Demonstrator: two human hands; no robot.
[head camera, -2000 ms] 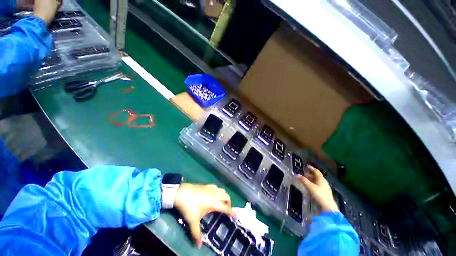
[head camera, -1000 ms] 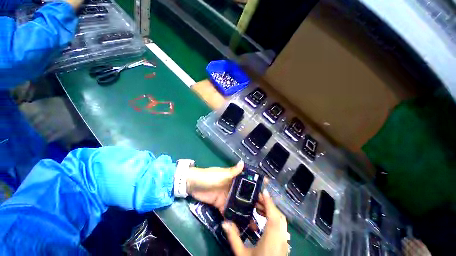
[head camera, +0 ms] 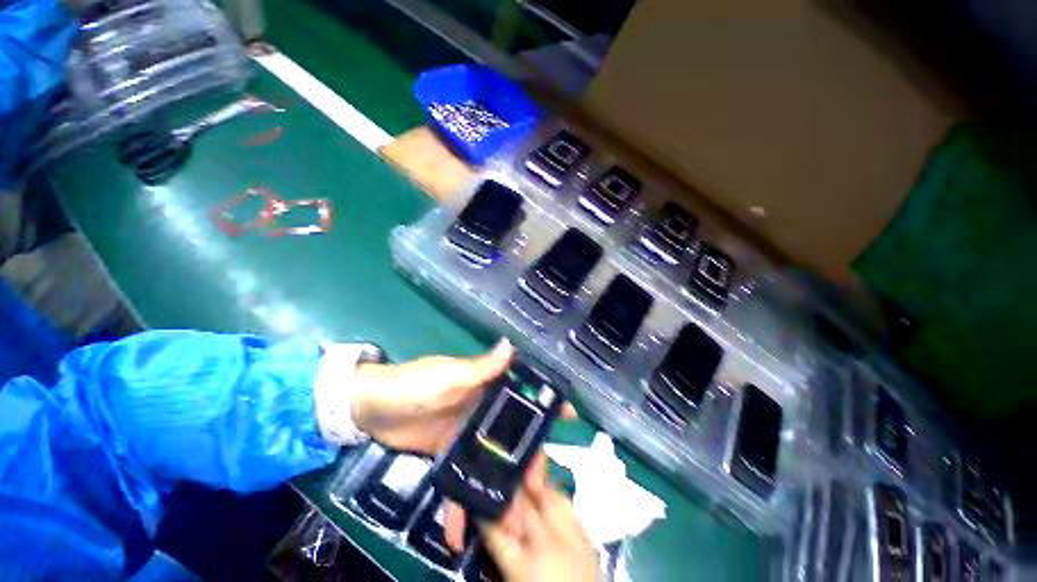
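A black handheld device (head camera: 497, 446) is held up in front of me, tilted, with a pale outline around its screen and a green patch above it. My left hand (head camera: 423, 400) holds it along its left side, thumb near the top. My right hand (head camera: 539, 525) touches its lower right side; its fingers are partly hidden behind the device. The lens carrier sheet (head camera: 387, 487) with black panels lies beneath the hands at the bench edge. A crumpled white wipe (head camera: 605, 487) lies right of the hands.
A clear blister tray (head camera: 438, 273) with two rows of devices lies behind my hands. A blue bin (head camera: 472, 111) of small parts stands behind it. Scissors (head camera: 159, 156) and reddish frames (head camera: 273, 214) lie at left. More trays are stacked right. Another person's blue sleeve (head camera: 34, 68) is upper left.
Two seconds ago my left hand was at the carrier sheet and my right at the tray. Both then came together on the device. Since one second ago, hands and device have shifted left in view.
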